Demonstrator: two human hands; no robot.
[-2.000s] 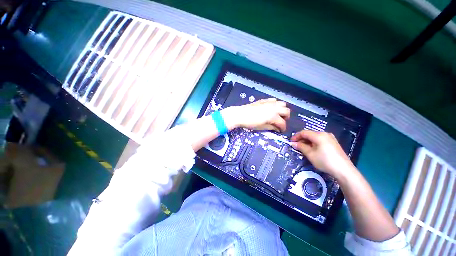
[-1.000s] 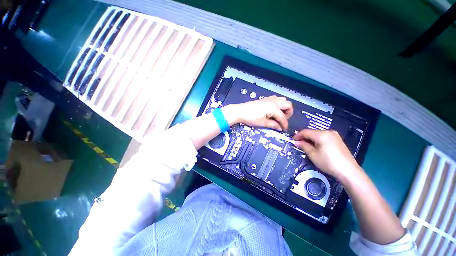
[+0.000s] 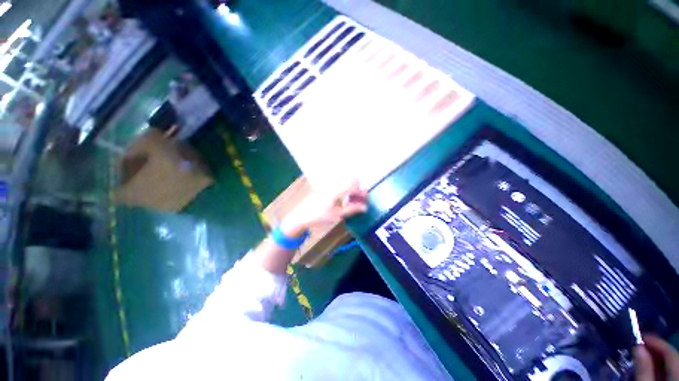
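Note:
The open laptop base [image 3: 514, 260] lies on the green bench at the right, insides up, with the battery pack [image 3: 595, 257] on its far side and the motherboard [image 3: 484, 305] on its near side. My left hand [image 3: 335, 210], blurred, is off the laptop, near the front corner of the white tray; its fingers look curled, and whether they hold anything is unclear. My right hand [image 3: 657, 361] is cut off by the lower right corner. It grips slim silvery tweezers [image 3: 635, 326], which point up over the battery side.
The white slotted tray [image 3: 372, 111] lies left of the laptop, with dark strips in some slots. A pale ribbed edge [image 3: 536, 104] runs behind. Cardboard boxes [image 3: 162, 170] and yellow-marked floor [image 3: 242, 175] are below at the left.
The view has swung left. My left hand has left the laptop and moved to the tray's front corner. My right hand has moved off the motherboard and now shows tweezers.

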